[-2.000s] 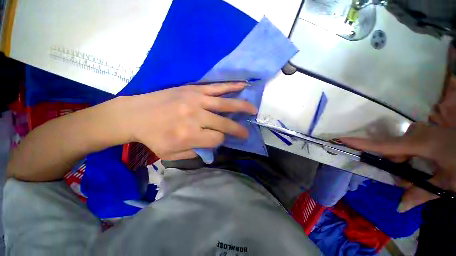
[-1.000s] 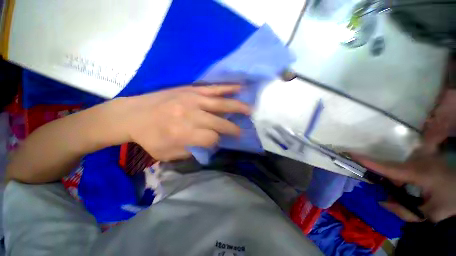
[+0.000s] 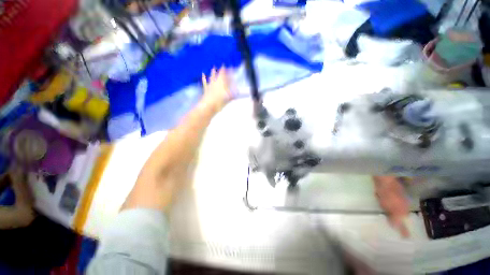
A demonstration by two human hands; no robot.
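A blue panel (image 3: 177, 70) with a pale blue facing (image 3: 166, 111) lies across the back of the white table. My left hand (image 3: 217, 86) reaches far forward with fingers spread, over or on the panel's near edge; the blur hides whether it grips the cloth. My right hand (image 3: 392, 201) is small and blurred at the right, below the machine arm and partly hidden by it. I cannot tell whether it holds anything. No shears are visible.
The sewing machine head (image 3: 290, 139) stands right of centre, with a dark upright rod behind it. A dark phone-like rectangle (image 3: 456, 215) lies at the right. A yellow strip (image 3: 92, 188) edges the table's left end. Another person's arm (image 3: 19, 201) shows at far left.
The view has swung up from the table's front edge to its back. My left hand has moved forward to the back panel. The shears seen in my right hand are out of sight.
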